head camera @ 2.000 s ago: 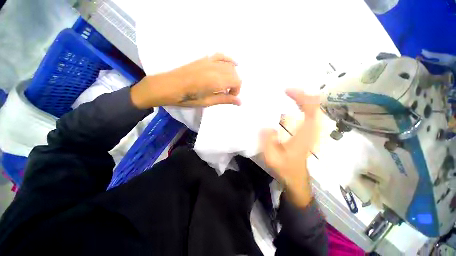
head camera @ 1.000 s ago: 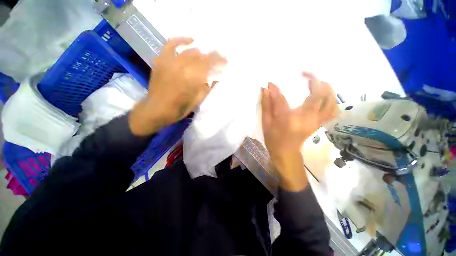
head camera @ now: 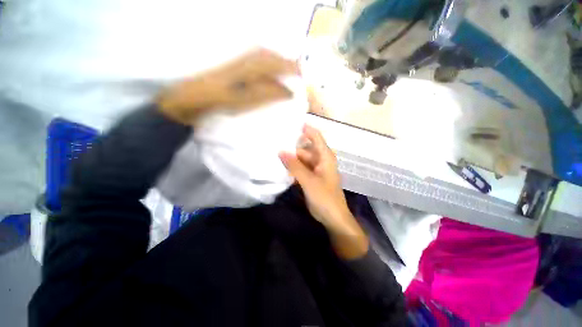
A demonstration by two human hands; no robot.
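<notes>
White fabric [head camera: 239, 150] hangs over the table's front edge in front of my dark clothing, bunched between my hands. My left hand [head camera: 239, 83] is blurred and lies over the fabric's upper part, its fingertips bent at the fabric; its grip is hard to make out. My right hand [head camera: 317, 169] is at the fabric's right side, thumb and fingers closed on its edge. The sewing machine [head camera: 504, 70] with a blue band stands to the right, its needle area [head camera: 378, 86] up and right of my hands.
Thread snips [head camera: 472, 177] and a tan scrap [head camera: 507, 165] lie on the table at the right. A metal fitting [head camera: 535, 195] sits at the ruler-marked table edge [head camera: 408, 183]. Bright pink fabric [head camera: 485, 271] is below it. A blue basket [head camera: 64, 156] is at the left.
The view has turned, so the machine stands higher and the pink fabric shows at lower right. My hands have come closer together, and my right hand has closed on the fabric's edge.
</notes>
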